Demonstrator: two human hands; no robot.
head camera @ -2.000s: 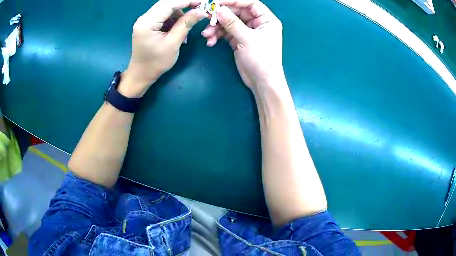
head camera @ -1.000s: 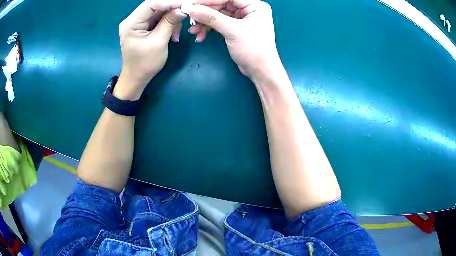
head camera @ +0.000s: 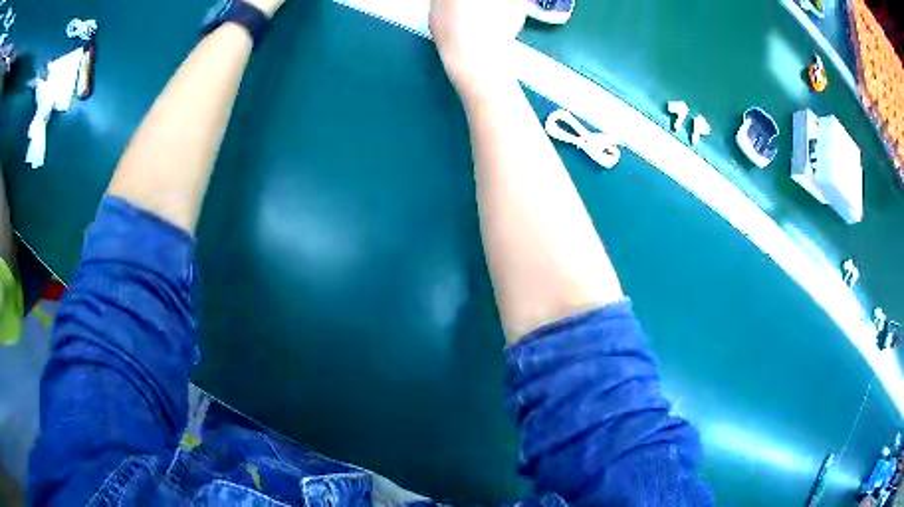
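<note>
My right hand [head camera: 478,35] reaches to the top edge, over the white stripe [head camera: 674,163]. Only its back and wrist show clearly; its fingers are blurred or cut off, and whether it holds anything cannot be told. My left hand is beyond the top edge; only the wrist with a dark band shows. The small white piece is not visible. A looped white cable [head camera: 583,137] lies right of my right forearm, beside the stripe. A pair of small white earbud-like pieces [head camera: 689,122] lies farther right, beyond the stripe.
Beyond the stripe are a dark and white oval holder [head camera: 758,137], a white box [head camera: 831,166] and an orange patterned item [head camera: 880,79]. Blue items [head camera: 880,477] and a thin dark stick [head camera: 821,480] lie lower right. White parts [head camera: 59,94] lie far left.
Both hands have moved up and apart, from pinching a small white piece together to the top edge. The view has shifted, bringing the cable, box and holder into sight.
</note>
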